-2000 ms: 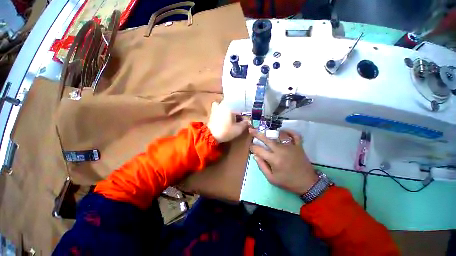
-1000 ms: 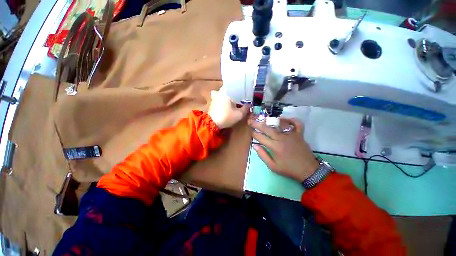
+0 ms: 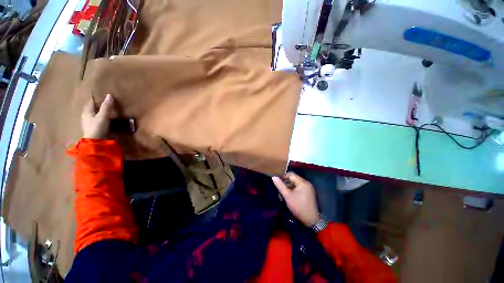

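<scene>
A large tan bag panel [image 3: 237,110] lies across the table, its right edge running down from the presser foot [image 3: 310,72] of the white sewing machine [image 3: 376,33]. My left hand [image 3: 99,116] is at the panel's left part, thumb and fingers pinching a fold of it, beside a dark label [image 3: 122,126]. My right hand [image 3: 297,193] pinches the panel's lower right corner at the table's front edge. Whether the panel is still under the foot cannot be told.
Brown handles [image 3: 108,33] and a red printed packet [image 3: 84,19] lie at the upper left. Pink thread snips [image 3: 414,105] with a dark cord stand on the machine bed. The pale green table [image 3: 359,141] has a red-brown front edge. More tan panels hang at the lower right.
Both hands have left the presser foot: my left hand moved far left, my right hand down to the panel's corner. The view has shifted, and the machine sits higher in it.
</scene>
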